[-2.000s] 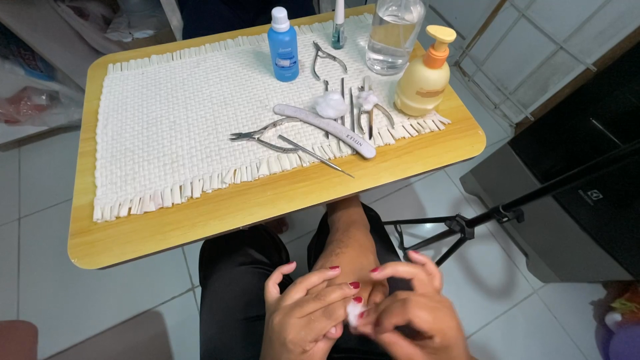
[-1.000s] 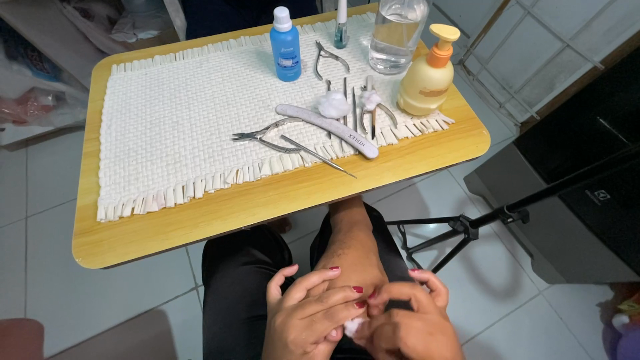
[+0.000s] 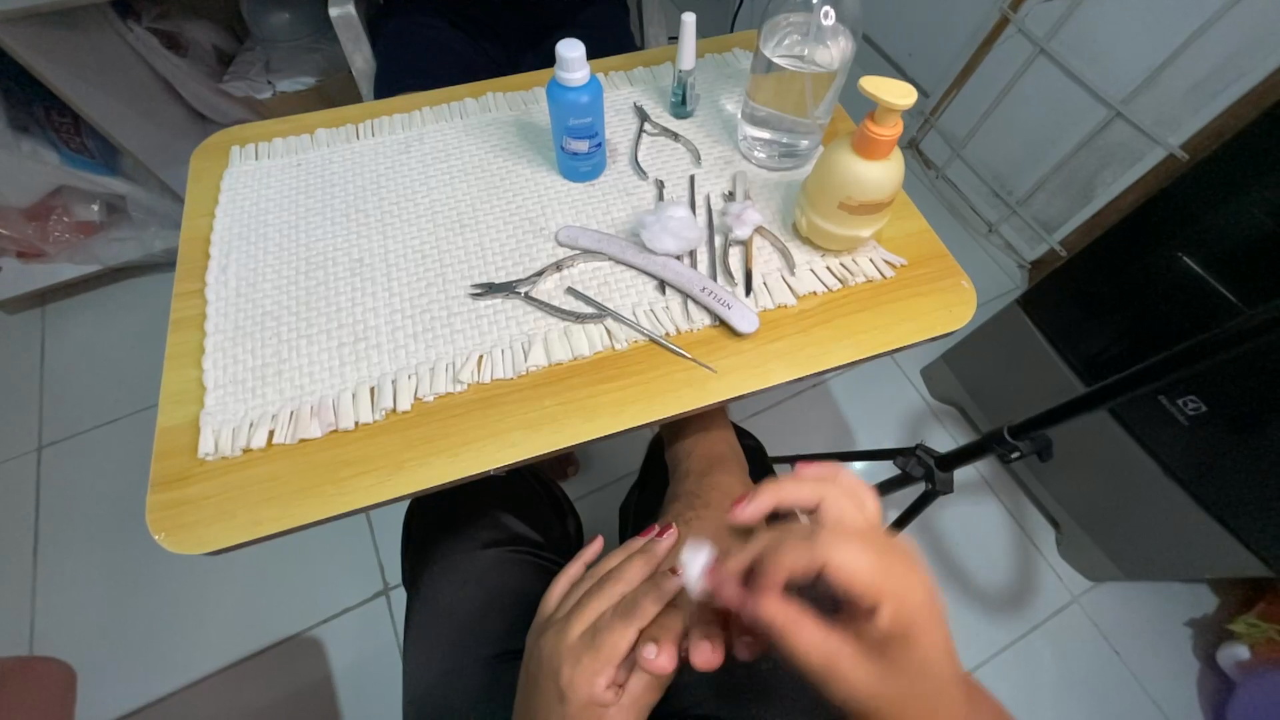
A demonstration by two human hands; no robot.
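My right hand (image 3: 840, 590), blurred, pinches a small white cotton piece (image 3: 697, 568) between its fingertips above a person's bare foot (image 3: 700, 500). The foot rests between my hands over my dark-clothed lap, and several of its toes show. My left hand (image 3: 605, 620) lies on the foot's side, its fingers around the toes. Beyond, on a white woven mat (image 3: 380, 250), are a nail file (image 3: 660, 275), cuticle nippers (image 3: 515, 288), a thin metal tool (image 3: 640, 328) and a cotton ball (image 3: 670, 228). More nippers (image 3: 745, 235) hold cotton near them.
The yellow wooden table (image 3: 400, 470) bears a blue bottle (image 3: 577, 120), a small white-capped bottle (image 3: 684, 75), a clear bottle of liquid (image 3: 795, 95) and a yellow pump bottle (image 3: 850, 185). A black tripod (image 3: 925, 470) stands at the right, beside a dark cabinet or appliance (image 3: 1120, 440).
My right hand has lifted from the toes with the white cotton, which was down by the toes before. My left hand has stayed at the foot.
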